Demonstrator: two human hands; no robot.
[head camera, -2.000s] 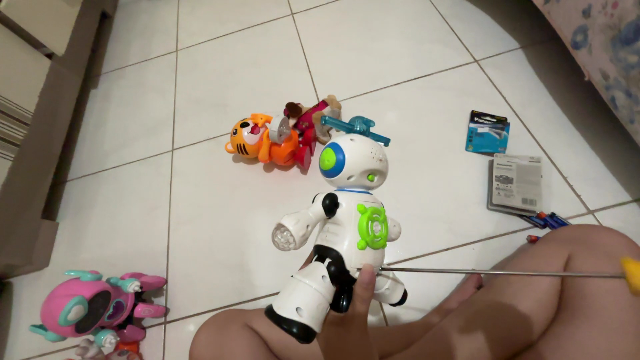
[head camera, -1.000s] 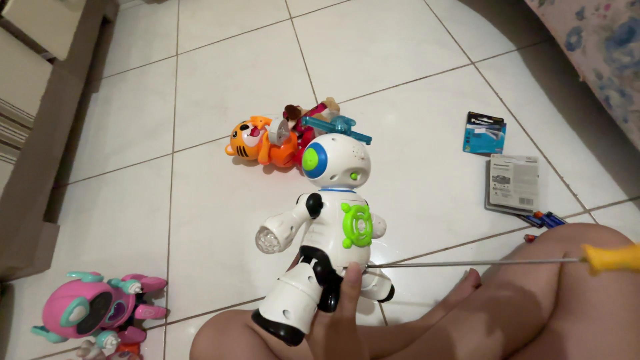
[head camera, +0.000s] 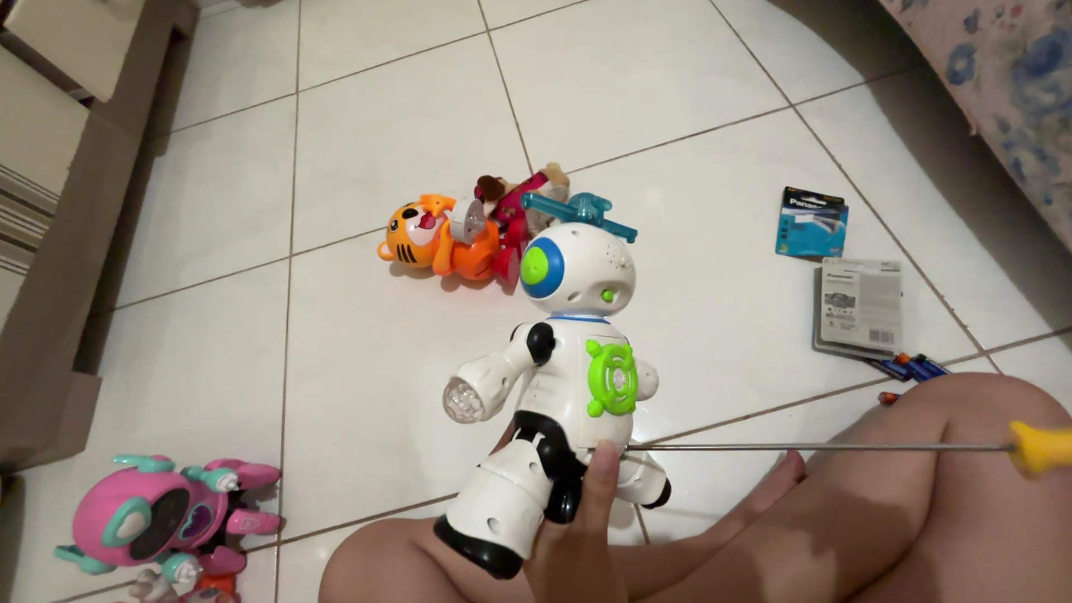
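My left hand (head camera: 586, 519) holds a white toy robot (head camera: 578, 368) by its lower body, with the thumb near the hip. The toy has a round head with a blue and green disc, a green wheel-shaped part on its torso and black feet; a translucent teal propeller (head camera: 579, 214) shows at its head. A long-shafted screwdriver (head camera: 821, 447) with a yellow handle reaches in from the right, its tip at the toy's lower torso beside my thumb. My right hand is outside the frame.
On the tiled floor (head camera: 377, 377) lie an orange tiger toy (head camera: 452, 239) and a doll (head camera: 523, 197) beyond the robot. A pink toy robot (head camera: 159, 519) is at lower left. Battery packages (head camera: 860, 310) and loose batteries (head camera: 921, 367) lie right, near my knee. Furniture (head camera: 50, 209) stands left.
The white toy robot moved left between the first two frames, then came back partly to the right. The screwdriver's handle came further into view, then shifted right; its tip stays at the toy.
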